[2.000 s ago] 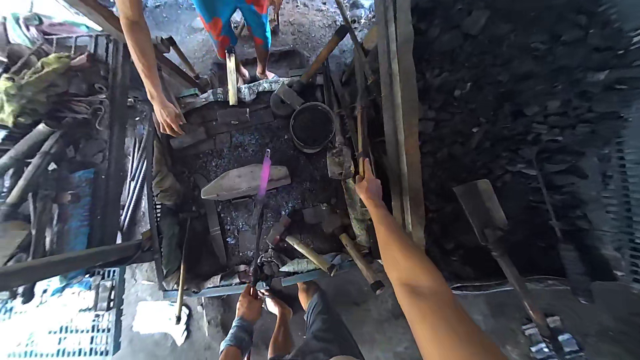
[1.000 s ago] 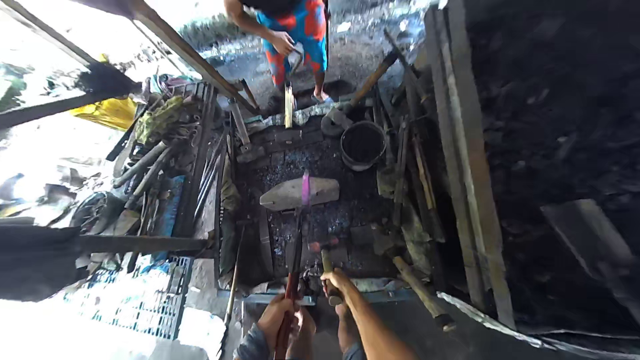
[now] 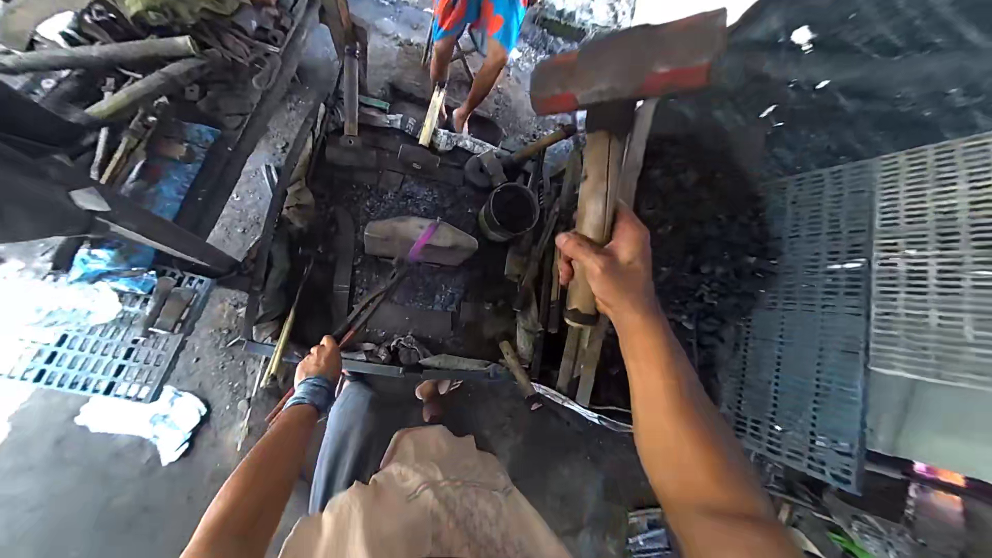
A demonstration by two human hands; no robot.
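My left hand (image 3: 319, 363) grips the handles of long metal tongs (image 3: 372, 304), a cloth band around its wrist. From the tongs' far end a glowing pinkish-purple hot metal piece (image 3: 423, 240) lies across an anvil block (image 3: 387, 237) of boat-like shape. My right hand (image 3: 612, 267) is closed around the wooden handle of a hammer (image 3: 628, 62), raised at the right. Its big head is dark with worn red paint at both ends. Past the block's right end sits a round bucket (image 3: 509, 211) with dark contents.
Another person's bare legs (image 3: 477, 74) stand beyond the work pit, beside an upright wooden handle (image 3: 432, 116). Several hammers lie around the pit. Dark coal (image 3: 697, 225) is heaped at right, near plastic grating (image 3: 806, 310). Poles and scrap (image 3: 101, 56) lie at upper left.
My right hand has lifted the hammer from low over the pit to high at the right. The hot piece still lies across the block. The other person's hand has left the view.
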